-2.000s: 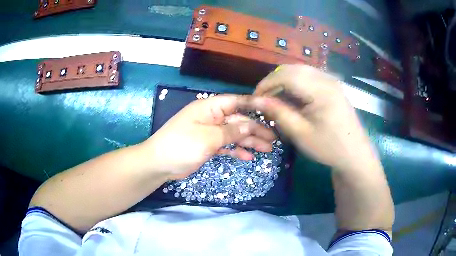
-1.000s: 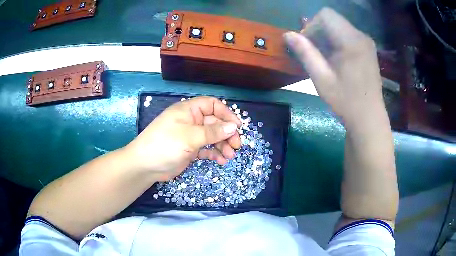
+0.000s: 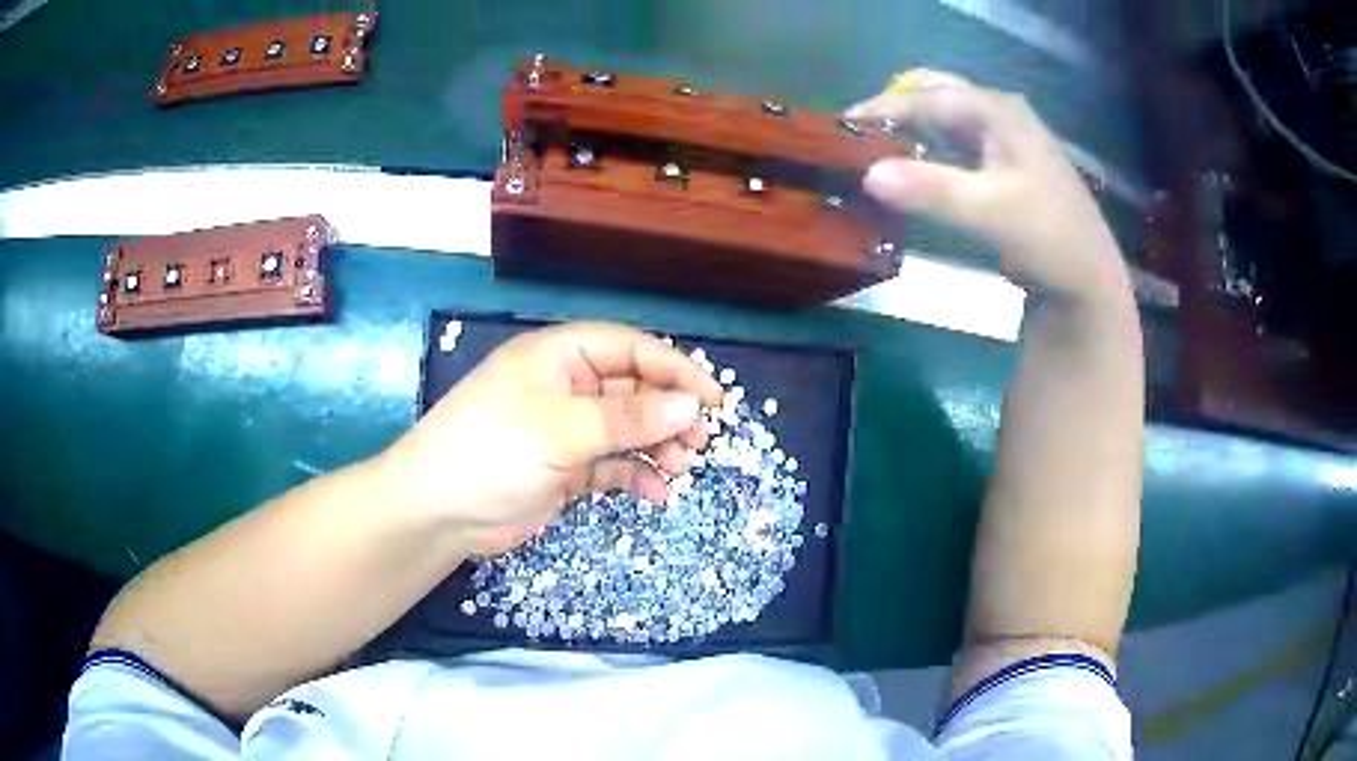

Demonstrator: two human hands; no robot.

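My right hand grips the right end of a reddish-brown fixture plate, tilted just above and behind the top of the stack. Pale discs show in pockets of the stack's top plate. A yellow tool shows at my right fingers, mostly hidden. My left hand is over the black tray, thumb against curled fingers, with what seem to be small discs at the fingertips. Silver-white discs lie heaped in the tray, partly under my left hand.
Another fixture plate lies at the left, near the white strip; its third pocket looks reddish, unlike the others. One more plate lies farther back at the upper left. Dark reddish equipment stands at the far right.
My right hand has moved from my left fingers to the stack's right end and now holds a plate above it. My left hand has drawn slightly left with its fingers curled.
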